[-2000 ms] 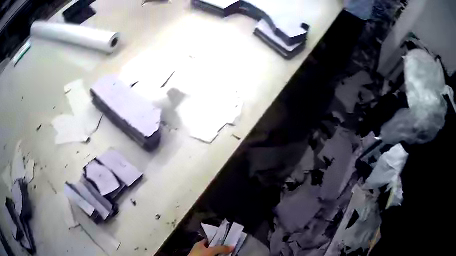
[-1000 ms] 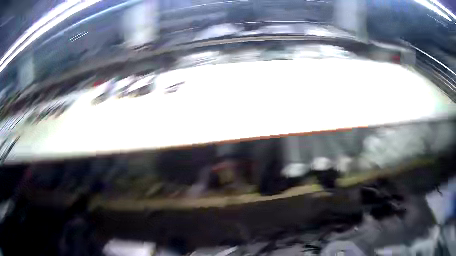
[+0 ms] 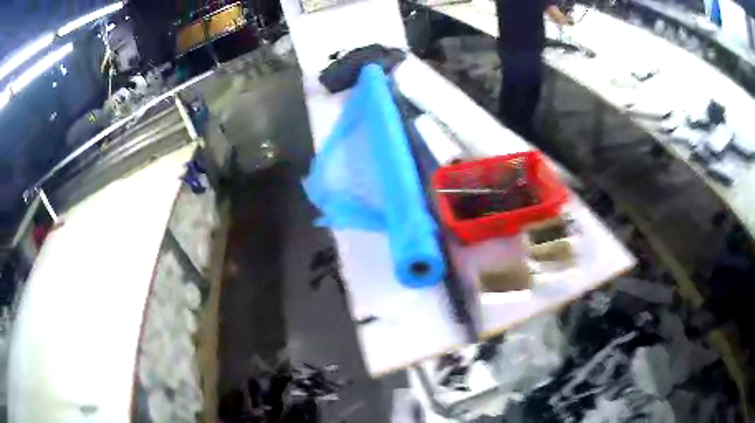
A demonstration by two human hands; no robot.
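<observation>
Neither of my hands is in the picture. A table end (image 3: 414,335) lies in front of me. A bright blue plastic film roll (image 3: 393,182) lies lengthwise on it, with a loose sheet spread to its left. A red plastic basket (image 3: 497,223) stands to the right of the roll, with small items inside that I cannot make out. Small tan-brown boxes or blocks (image 3: 506,278) lie near the basket's front side. A dark bundle (image 3: 360,68) lies at the roll's far end.
A person in dark clothes (image 3: 521,62) stands beyond the table at the right. Another long table (image 3: 99,273) runs along the left. A curved table (image 3: 662,91) at the right bears dark and white pieces. Scraps (image 3: 613,363) cover the floor at the front right.
The view has swung away from the table with lilac-topped stacks to the one with the blue roll. The hand holding strip pieces two seconds ago is out of the picture.
</observation>
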